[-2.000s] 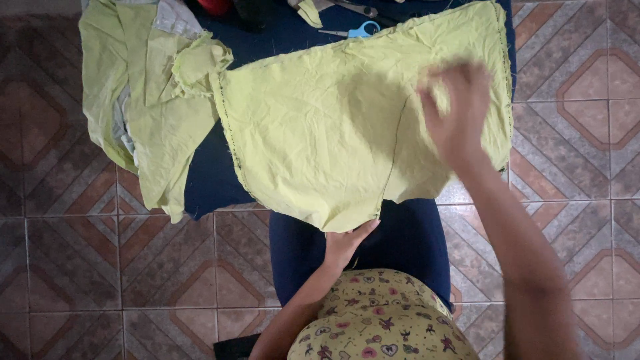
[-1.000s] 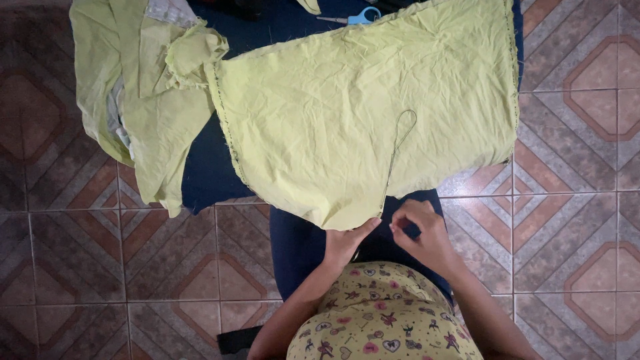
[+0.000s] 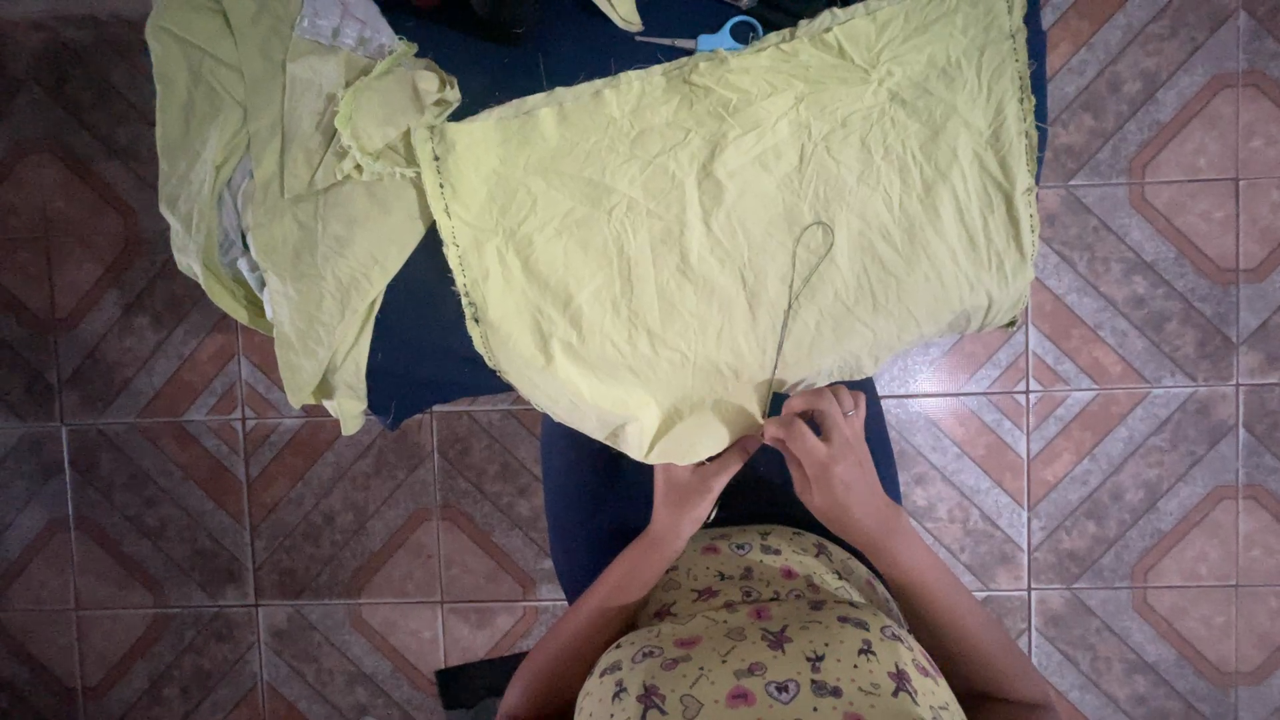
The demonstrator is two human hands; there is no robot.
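Note:
A yellow-green fabric piece [image 3: 650, 230] with dark stitches along its left and right edges lies over a dark blue cloth. My left hand [image 3: 697, 492] grips its near edge, where a small flap of fabric folds over. My right hand [image 3: 828, 450], with a ring on one finger, meets the left fingertips at that edge, its thumb and fingertips pinched together. A needle is too small to make out there. Dark thread [image 3: 790, 300] runs from the fingertips up over the fabric and ends in a loop.
More yellow-green fabric [image 3: 330, 240] with white parts is bunched at the left. Scissors with light blue handles [image 3: 728, 36] lie beyond the large piece, near dark objects at the top edge. Dark blue cloth [image 3: 430, 330] shows between the fabrics. Patterned floor tiles [image 3: 340, 500] surround them.
My right hand was raised over the fabric, then came down beside the left hand, and now its fingertips meet the left ones at the edge. The thread, drawn up earlier, now lies in a loop.

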